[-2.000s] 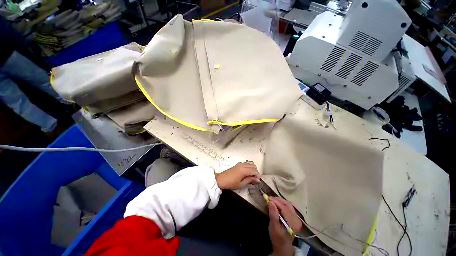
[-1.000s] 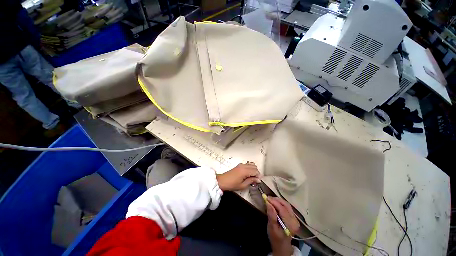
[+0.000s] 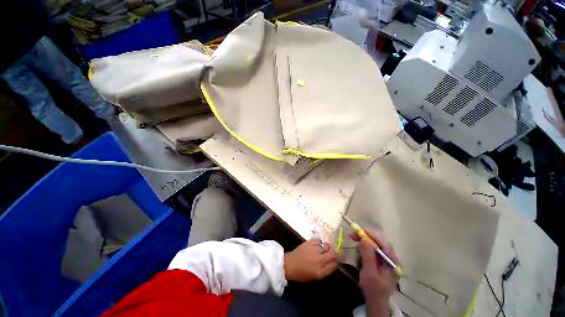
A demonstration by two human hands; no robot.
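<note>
A large beige panel [image 3: 427,217] with yellow edging lies over the table's front right and hangs past its edge. My left hand [image 3: 311,260], wearing a ring, pinches the panel's near corner beside a short yellow edge. My right hand [image 3: 376,266] holds a slim corded pen tool [image 3: 379,250], silver with yellow parts, like a pencil. Its thin tip points up and left, just above the panel near my left fingers. A cord runs from its back end. Part of the panel below my hands is hidden.
A beige bag body [image 3: 334,99] with yellow edging stands behind; folded beige pieces [image 3: 148,77] lie left. A white machine [image 3: 464,80] stands back right. A blue crate [image 3: 145,238] is at left, crossed by a white cable [image 3: 111,162]. A person's legs [image 3: 52,93] show upper left.
My view has shifted, so the scene sits further right. My left hand has moved along the panel's edge, where a yellow strip now shows. The pen tip has lifted away from my left fingers.
</note>
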